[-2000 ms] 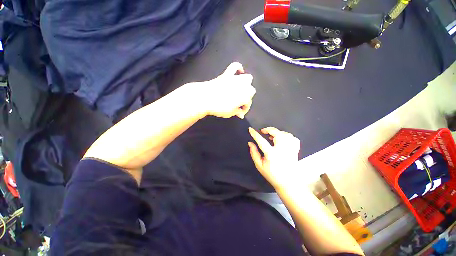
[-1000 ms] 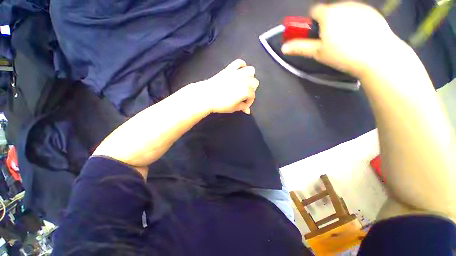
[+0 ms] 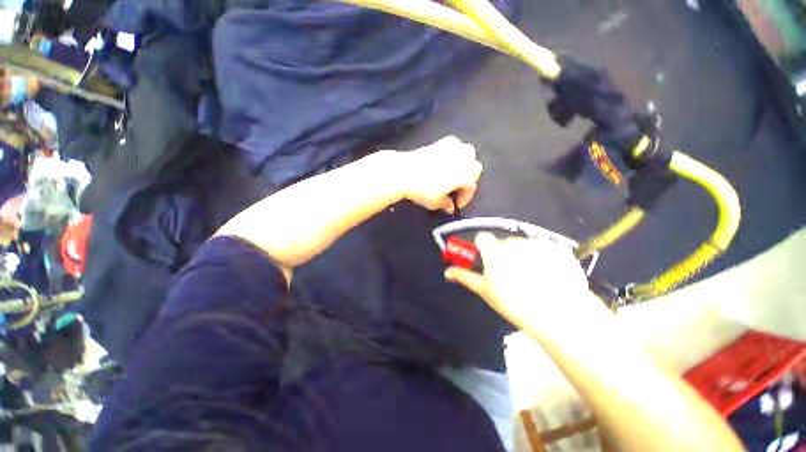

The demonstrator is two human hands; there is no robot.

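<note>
A dark garment piece (image 3: pixel 411 265) lies at the near edge of the dark pressing table (image 3: pixel 521 150). My left hand (image 3: pixel 446 175) pinches a bit of its dark cloth at the top. My right hand (image 3: pixel 521 269) grips the handle of the steam iron (image 3: pixel 460 252), near its red tip. The iron's silver-edged tip is just below my left hand, over the garment piece. My right hand and forearm hide much of the iron.
A navy garment pile (image 3: pixel 327 79) lies on the far left of the table. A yellow steam hose (image 3: pixel 720 199) with black wrapping loops at the right. A red crate (image 3: pixel 747 366) and wooden stool (image 3: pixel 561 431) stand lower right.
My right hand took hold of the iron and has brought it from the far right down beside my left hand. The hose came into view. My left hand stays closed on the cloth.
</note>
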